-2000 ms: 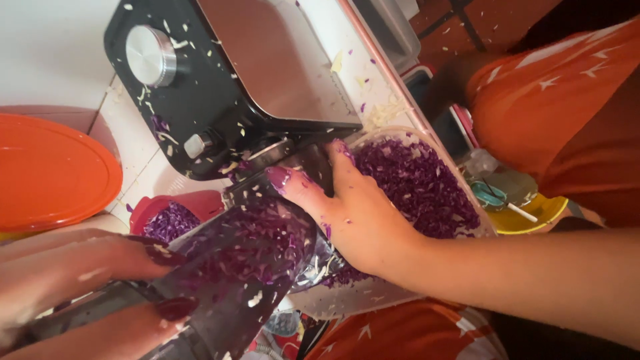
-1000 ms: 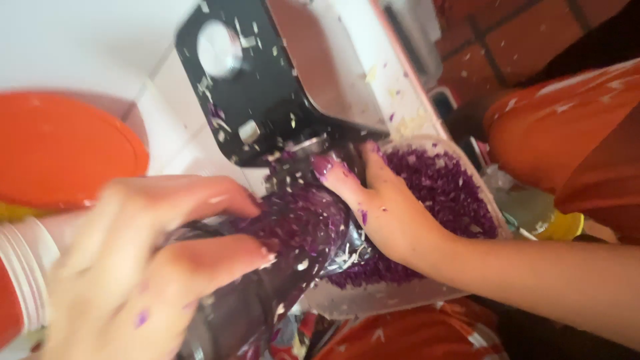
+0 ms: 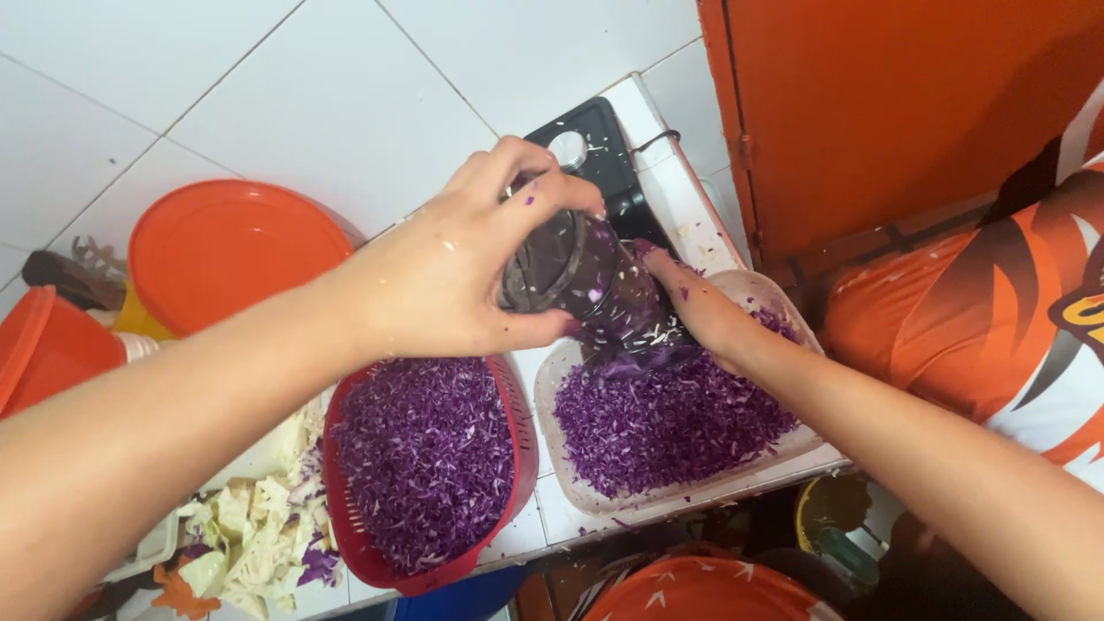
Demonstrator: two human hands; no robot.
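Note:
A dark, clear-walled processor jar (image 3: 617, 285) flecked with shredded cabbage is gripped between both hands. My left hand (image 3: 483, 259) curls around its round end, fingers over the top and thumb below. My right hand (image 3: 703, 306) holds its right side, low down. Below the jar, shredded purple cabbage (image 3: 673, 431) fills part of a translucent plastic tub (image 3: 595, 504). Behind the hands stands the black appliance base with a silver knob (image 3: 567, 149), partly hidden by my left hand and the jar.
A red plastic colander (image 3: 524, 431) full of shredded purple cabbage stands left of the tub. Cabbage scraps (image 3: 259, 526) lie at lower left. An orange lid (image 3: 237, 250) leans near the tiled wall. A person in orange patterned clothing (image 3: 975, 319) is at the right, near an orange door (image 3: 906, 103).
My left hand has moved onto the round end of the jar. The jar is now away from the appliance's front and above the tub. The view has shifted widely.

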